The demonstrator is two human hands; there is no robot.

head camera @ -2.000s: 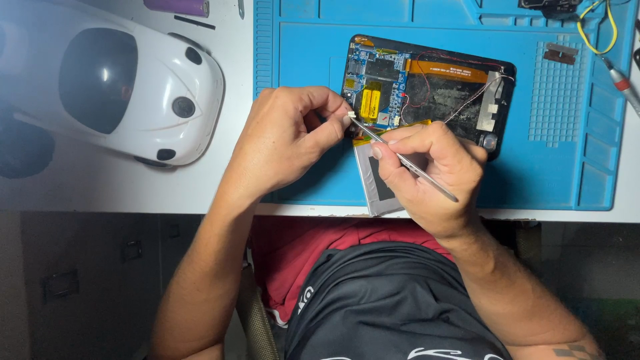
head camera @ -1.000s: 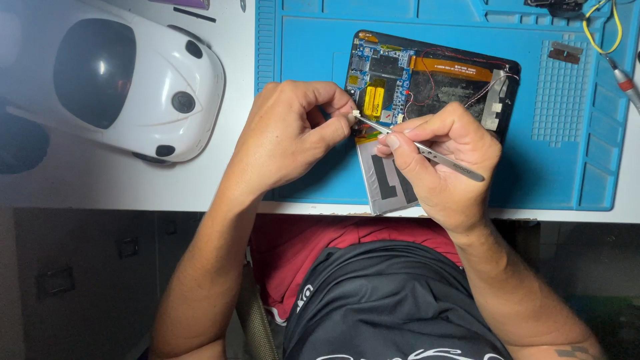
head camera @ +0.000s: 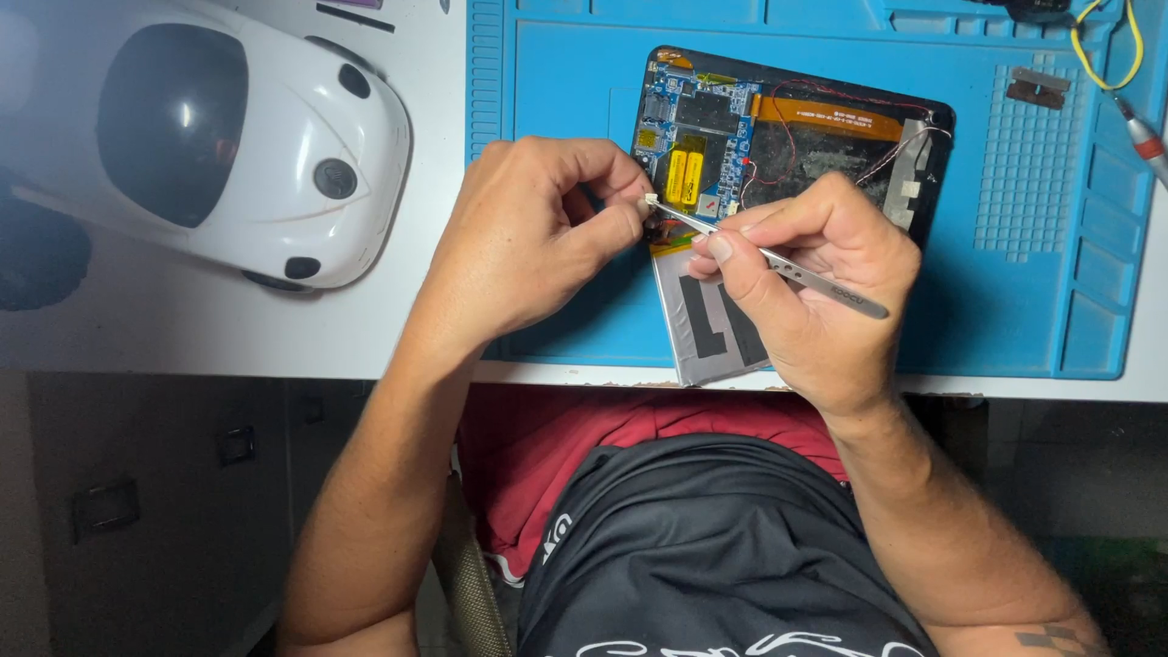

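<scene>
My left hand [head camera: 547, 228] pinches a small white connector [head camera: 650, 199] between thumb and index finger at the left edge of an opened tablet [head camera: 935, 173]. Metal tweezers [head camera: 821, 285] are gripped in my right hand [head camera: 821, 274], their tips touching or right beside the connector. Inside the tablet lie a blue circuit board [head camera: 741, 119], yellow-taped parts [head camera: 684, 175], an orange flat cable [head camera: 826, 117] and thin red wires. A silver battery pack [head camera: 680, 315] extends from the tablet's lower edge toward the table edge, partly covered by my right hand.
A white toy car [head camera: 301, 164] stands to the left. The tablet lies on a blue silicone work mat [head camera: 566, 91]. At the right are a razor blade [head camera: 1038, 88], a yellow wire [head camera: 1086, 46] and a red-and-silver tool [head camera: 1139, 137]. The table's front edge [head camera: 584, 374] runs close below.
The tweezers and my right hand have shifted slightly, while the tips stay by the connector. My left hand keeps its pinch at nearly the same place.
</scene>
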